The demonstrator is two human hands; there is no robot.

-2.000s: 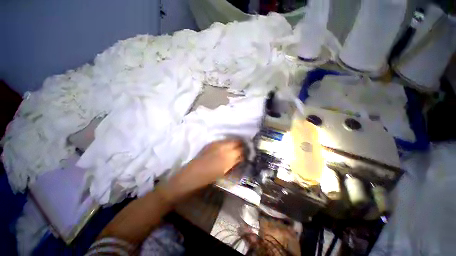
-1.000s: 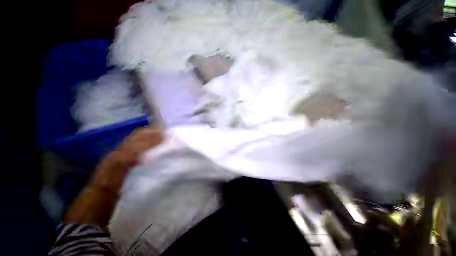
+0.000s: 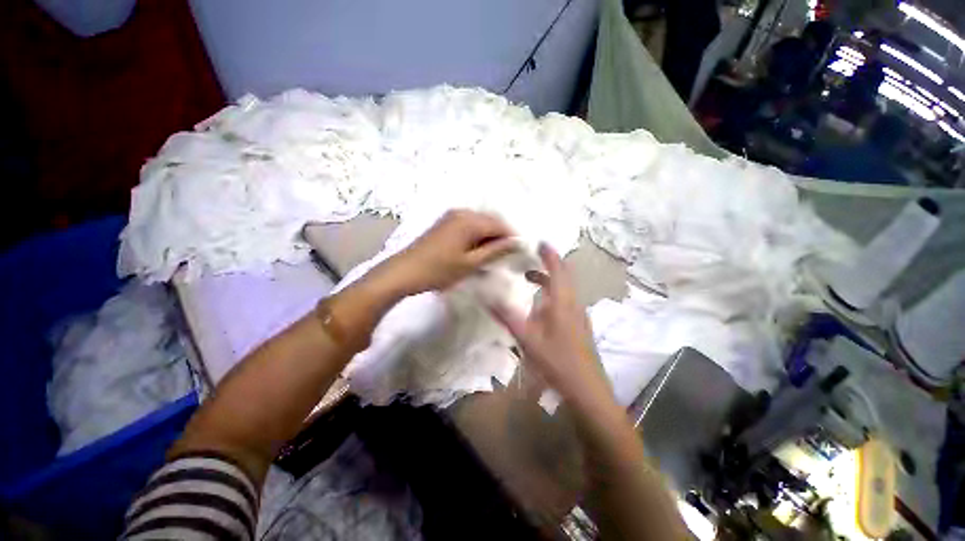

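My left hand (image 3: 463, 252) and my right hand (image 3: 550, 317) are close together above the front of the white heap. A small part of a white cloth piece (image 3: 489, 287) shows between them, pinched by the fingers of both hands. The fingertips are blurred and partly hide the cloth. Loose white cloth pieces (image 3: 423, 354) lie directly under my hands. The large ruffled heap of white pieces (image 3: 444, 137) spreads behind them. The overlock machine (image 3: 815, 481) is at the lower right, with a rounded yellow part (image 3: 875, 488) on its head.
A blue crate (image 3: 127, 435) with white cloth stands at the left. A pale lilac-white board (image 3: 254, 312) lies under the heap's left side. Thread cones (image 3: 889, 254) stand at the right. A pale wall (image 3: 392, 48) is behind the heap. White cloth also shows below the table's front edge.
The view has swung back from the left, after first swinging away from the machine. The long white cloth stretched out before is no longer spread. Both hands have come together over the heap.
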